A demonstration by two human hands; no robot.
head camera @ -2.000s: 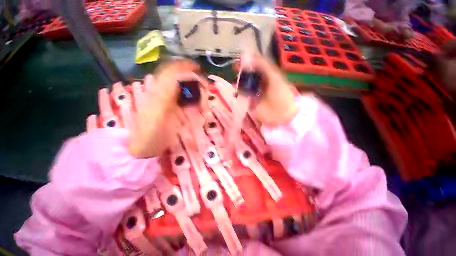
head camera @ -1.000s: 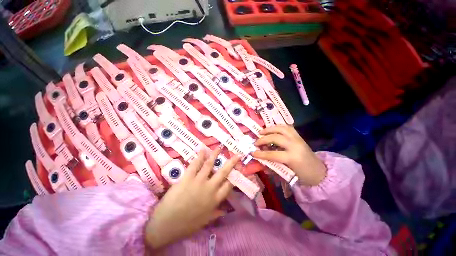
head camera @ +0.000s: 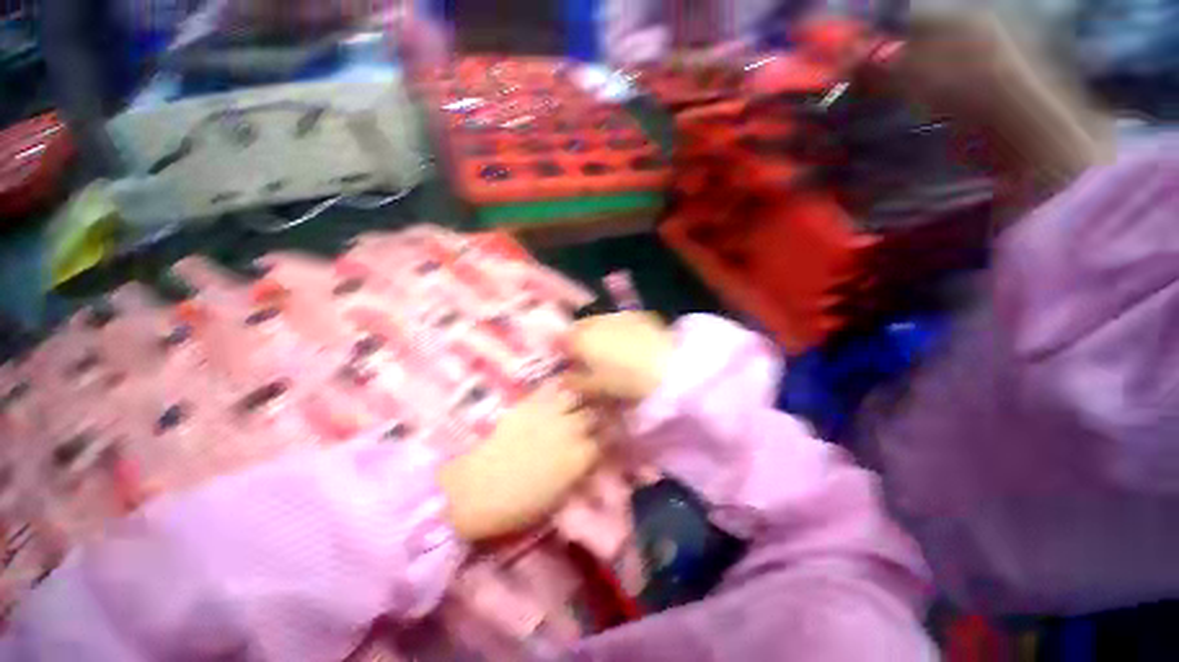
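Rows of smartwatches [head camera: 263, 398] with pale pink straps lie face down over the red tray, blurred by motion. My left hand [head camera: 520, 468] is over the tray's right part near its front edge, back of the hand up, fingers pointing right. My right hand [head camera: 618, 356] is just beyond it at the tray's right edge, close to the left fingertips. The fingers are blurred, and whether either hand grips a watch cannot be seen.
A white box [head camera: 265, 145] with a white cable stands behind the tray, a yellow label [head camera: 83, 237] to its left. Stacked red trays [head camera: 550, 136] on green stand behind. Tilted red trays [head camera: 782, 259] are at right, beside another person's pink sleeve [head camera: 1099, 298].
The view has swung right and up and is blurred. My hands have come closer together at the tray's right side. Another person's raised arm now shows at the right.
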